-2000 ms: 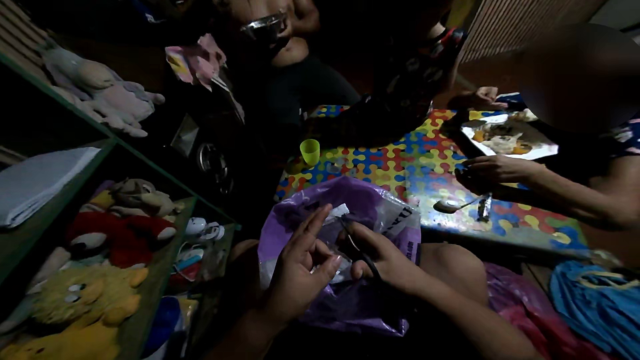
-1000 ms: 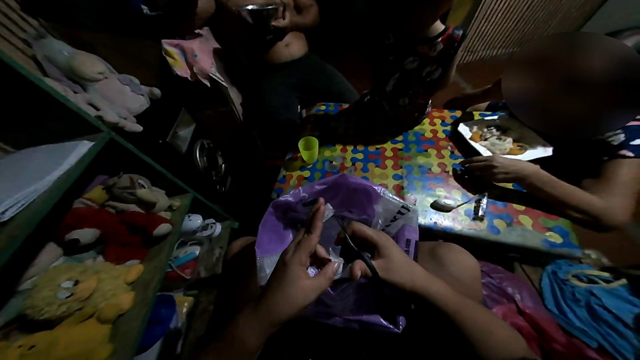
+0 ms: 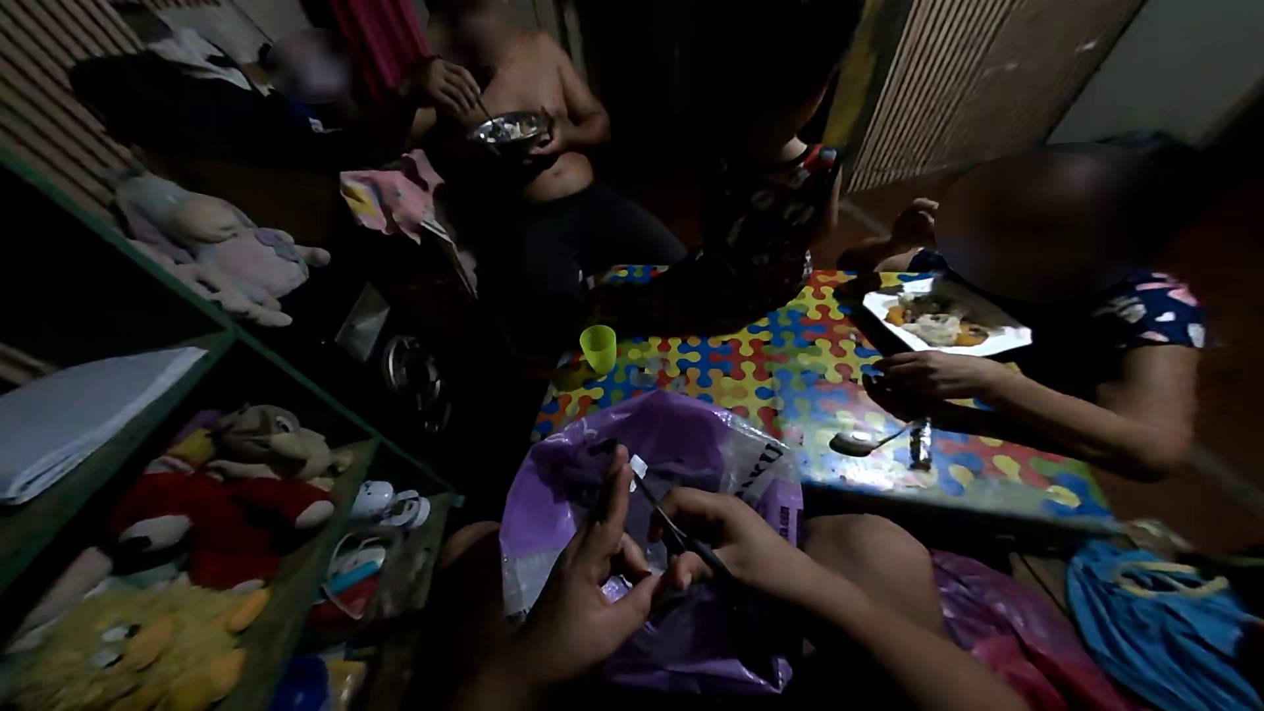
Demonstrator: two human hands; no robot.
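Observation:
A purple and clear plastic bag [image 3: 652,434] bearing writing lies open between the knees, below both hands. My right hand [image 3: 736,548] grips a pair of dark-handled scissors [image 3: 681,533], their thin blades pointing up and left to a small white piece [image 3: 637,472]. My left hand [image 3: 602,583] is raised beside the blades, forefinger extended, with its thumb and other fingers pinched around something small and pale; what it is cannot be told. The white piece is next to the left forefinger. Shadow hides part of the scissor handles.
A puzzle-patterned table [image 3: 731,375] holds a green cup [image 3: 598,349], a spoon [image 3: 864,441] and a white food tray [image 3: 987,341] by a seated person. Another person holds a metal bowl [image 3: 511,130]. Shelves with plush toys [image 3: 148,642] stand at left.
The view has tilted up somewhat, showing more of the people. Both hands stay over the bag, with the scissors still in the right one.

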